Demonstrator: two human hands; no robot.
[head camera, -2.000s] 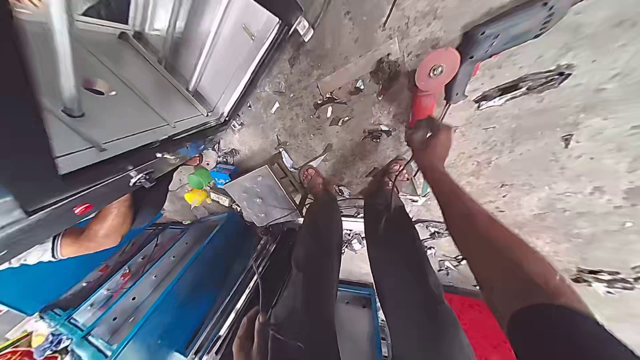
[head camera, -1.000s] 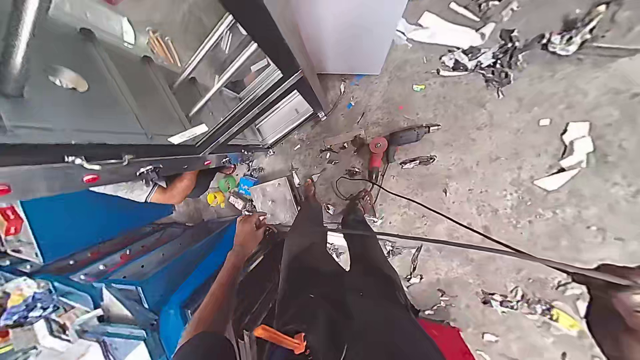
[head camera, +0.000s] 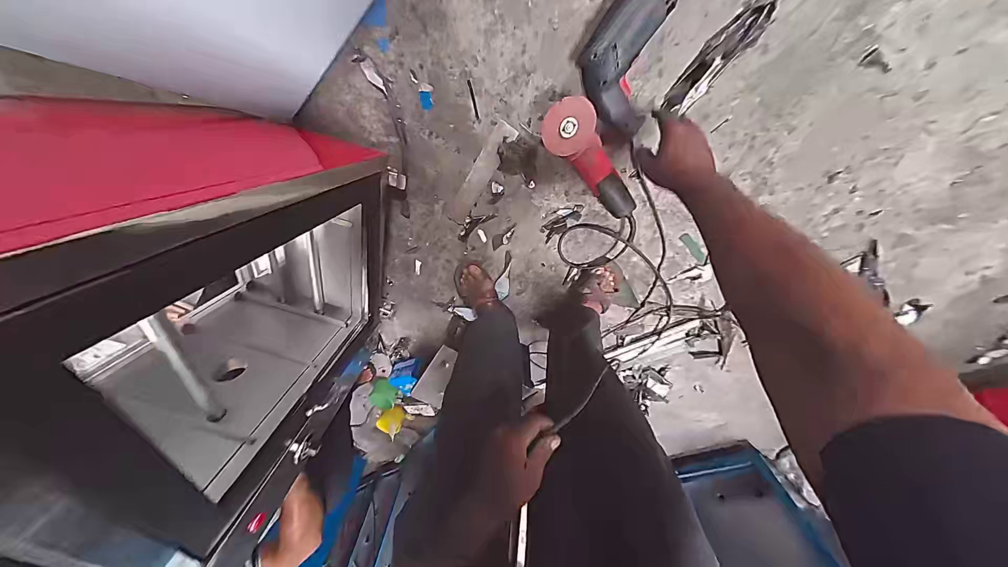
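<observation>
My right hand (head camera: 679, 151) reaches down at the handle end of a dark corded power drill (head camera: 618, 59) on the concrete floor; whether its fingers grip the drill or its cable cannot be told. Just left of the drill lies a red angle grinder (head camera: 592, 167) with a reddish disc facing up, its black cable (head camera: 598, 236) looped below. My left hand (head camera: 531, 457) is closed on a thin dark cable (head camera: 587, 400) in front of my legs.
A black-framed metal cabinet (head camera: 378, 260) with a red top (head camera: 157, 169) stands at left. Another person's arm (head camera: 298, 516) is below it. Metal offcuts (head camera: 661, 342) and scraps litter the floor around my feet. A blue metal tray (head camera: 748, 504) lies at lower right.
The grinder, under my right hand two seconds ago, now lies apart from it. My right hand has moved to the drill's handle end. My left hand has come back from the lower-left metal plate. The view has shifted.
</observation>
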